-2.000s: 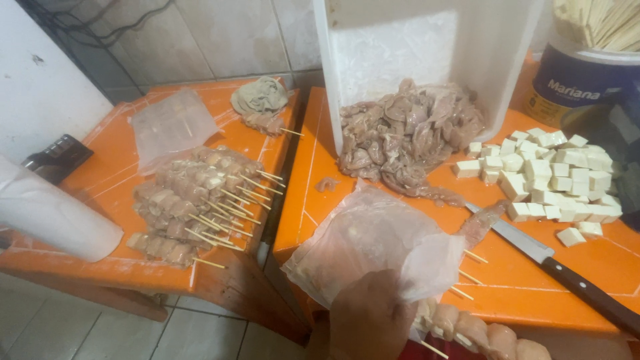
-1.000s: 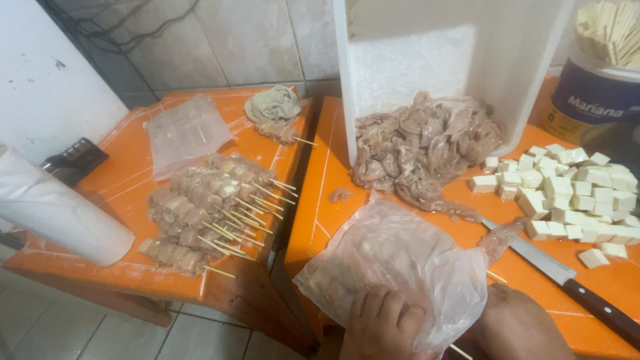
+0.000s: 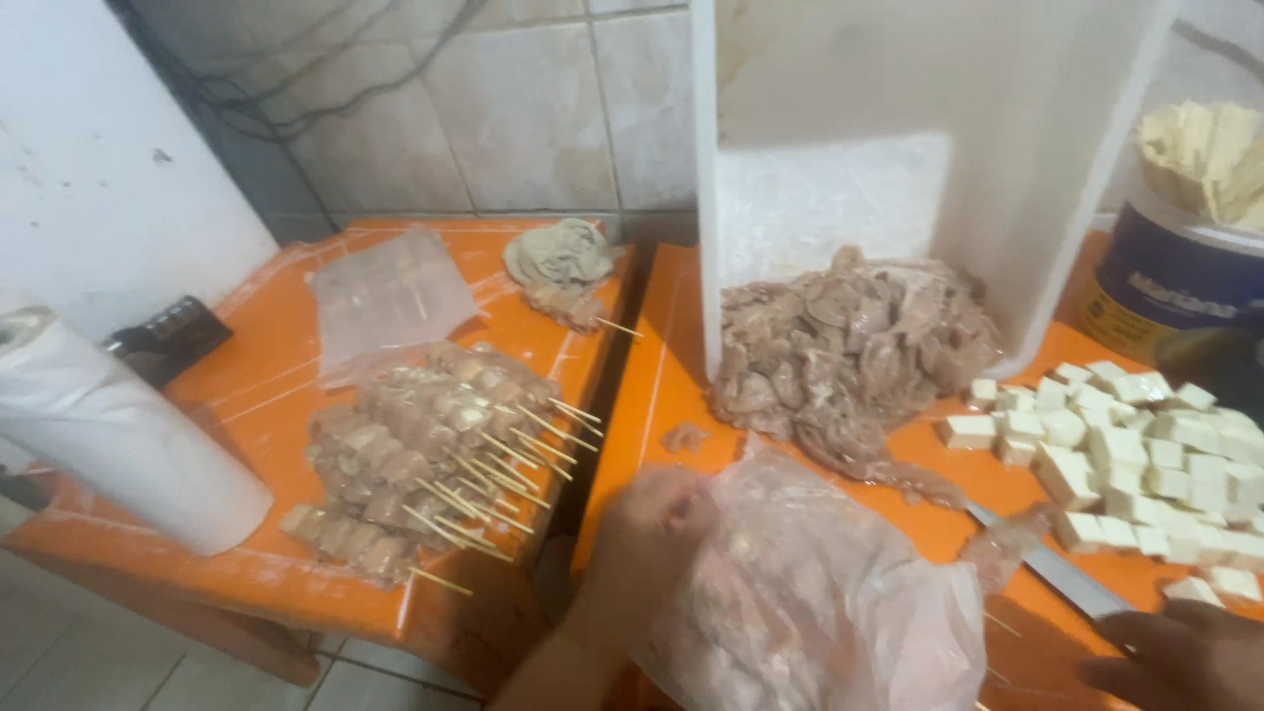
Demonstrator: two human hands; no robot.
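My left hand (image 3: 657,533) is closed on the upper left edge of a clear plastic bag (image 3: 820,592) that lies over skewers at the bottom of the right orange table. Skewer tips (image 3: 1001,622) stick out at the bag's right side. At the lower right, my right hand (image 3: 1185,657) is on the handle of a knife, whose blade (image 3: 1071,583) points up and left. A strip of raw meat (image 3: 1005,546) lies against the blade. Sliced raw meat (image 3: 859,346) spills from a white tub (image 3: 1062,197), and white cheese-like cubes (image 3: 1121,444) are heaped to its right.
On the left orange table (image 3: 237,415) are a pile of meat skewers (image 3: 425,434), a flat plastic bag (image 3: 390,296), a plastic roll (image 3: 118,434), a grey cloth (image 3: 558,252) and a black object (image 3: 173,341). A blue bucket of sticks (image 3: 1175,267) stands right. A gap separates the tables.
My left hand has moved from the bag's lower edge to its upper left edge. My right hand has moved right, from beside the bag to the knife handle.
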